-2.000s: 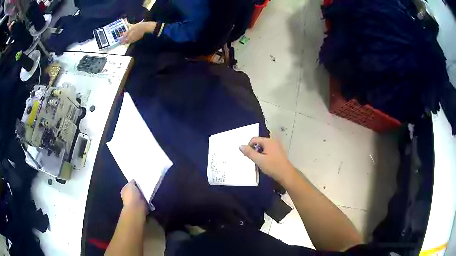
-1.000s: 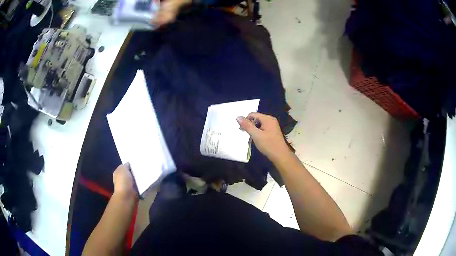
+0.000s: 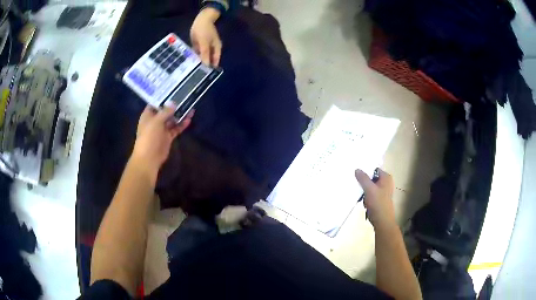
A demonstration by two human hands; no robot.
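My left hand [image 3: 157,130] grips the display end of a pale calculator [image 3: 170,73] with dark and blue keys and one red key. Another person's hand [image 3: 207,41] is at its far edge, near or touching it. My right hand [image 3: 377,190] holds white production sheets [image 3: 335,170] by their right edge, with a dark pen [image 3: 375,174] between the fingers. Dark cloth [image 3: 241,94] lies in a heap beyond and between my hands.
A sewing machine [image 3: 32,111] stands on the white table [image 3: 44,234] at left. A red basket [image 3: 411,73] full of dark cloth [image 3: 446,38] stands on the tiled floor at upper right. Another white table edge [image 3: 520,234] curves along the right side.
The sheets from my left hand are now in my right, and the small note sheet no longer shows separately. The calculator has come closer, and my left hand has taken hold of it.
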